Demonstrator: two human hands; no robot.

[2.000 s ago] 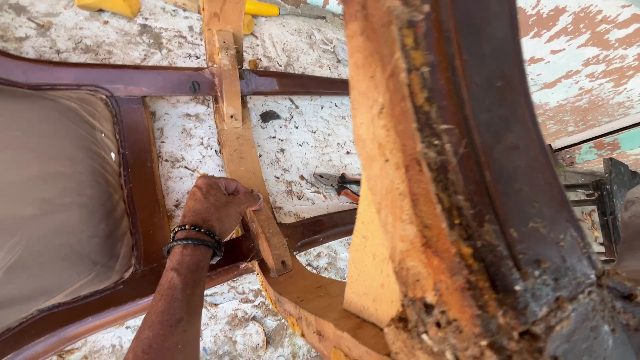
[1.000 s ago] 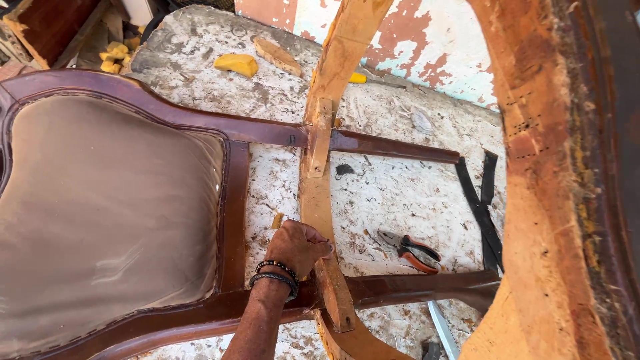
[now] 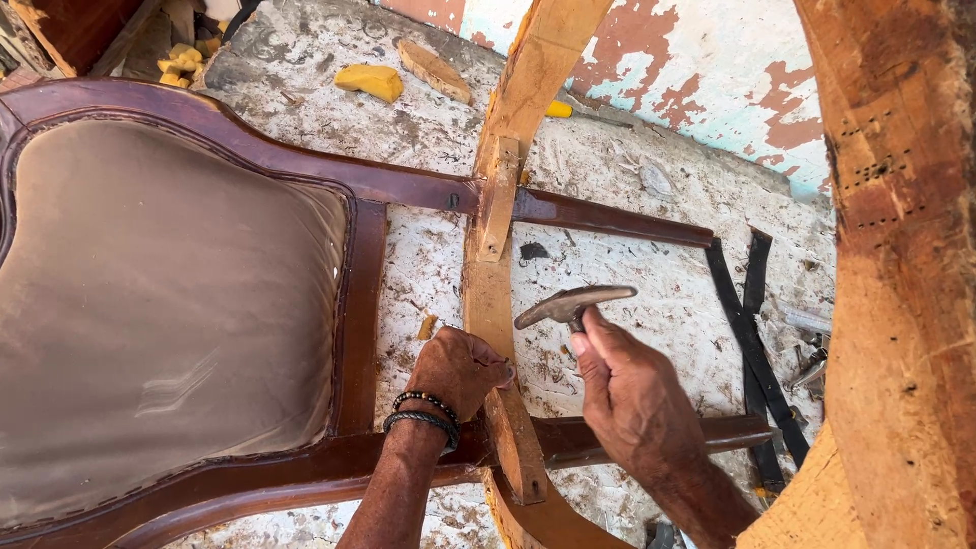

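My left hand (image 3: 457, 371), with two bracelets at the wrist, pinches a tiny dark item, perhaps a tack, at the chair's curved bare-wood rail (image 3: 489, 305). My right hand (image 3: 637, 389) grips the handle of an upholsterer's hammer (image 3: 576, 305), its slim head raised just right of that rail. Near my left fingers, a small wooden block (image 3: 515, 446) lies on the rail where it crosses the lower dark leg. A similar block (image 3: 499, 200) sits at the upper leg. The padded backrest (image 3: 175, 305) in brown fabric, framed in dark polished wood, fills the left side.
A large bare-wood frame part (image 3: 900, 267) with nail holes rises close at the right. Black webbing strips (image 3: 751, 343) lie by the leg ends. Yellow foam (image 3: 369, 82), a wood offcut (image 3: 433, 70) and a yellow-handled tool (image 3: 559, 109) rest on the stained surface, below a peeling wall (image 3: 709, 84).
My right hand has come into view with the hammer. The pliers seen earlier right of the rail no longer show there. My left hand stays by the rail. The view has shifted.
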